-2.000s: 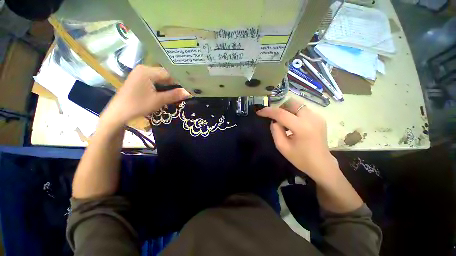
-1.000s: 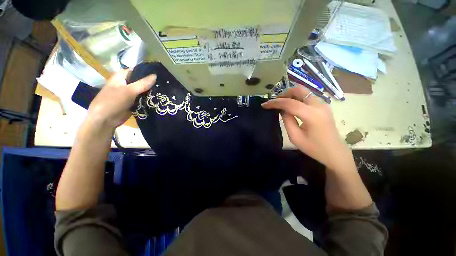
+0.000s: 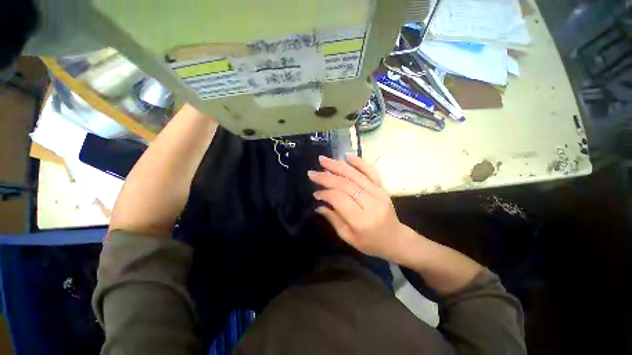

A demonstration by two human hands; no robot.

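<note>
The dark garment piece (image 3: 242,187) lies on the machine bed and hangs into my lap. A small part of its pale scroll embroidery shows just below the sewing machine head (image 3: 277,104). The presser foot (image 3: 319,137) shows small and shiny under the head, with the metal needle plate (image 3: 343,144) to its right. My right hand (image 3: 357,201) lies with fingers spread on the right part of the cloth, just below the plate. My left hand is hidden behind the machine head; only its forearm shows at the left of the cloth.
Pens and markers (image 3: 416,93) lie in a pile right of the head, with papers (image 3: 478,28) behind them. A black smartphone (image 3: 111,156) lies on papers at the left. A wooden bar (image 3: 97,97) runs left of the head. A blue bin (image 3: 41,277) stands lower left.
My left hand has moved from the cloth's left edge to behind the head. My right hand has moved down and left, fingers spreading over the cloth. The cloth has shifted and bunched, hiding most embroidery.
</note>
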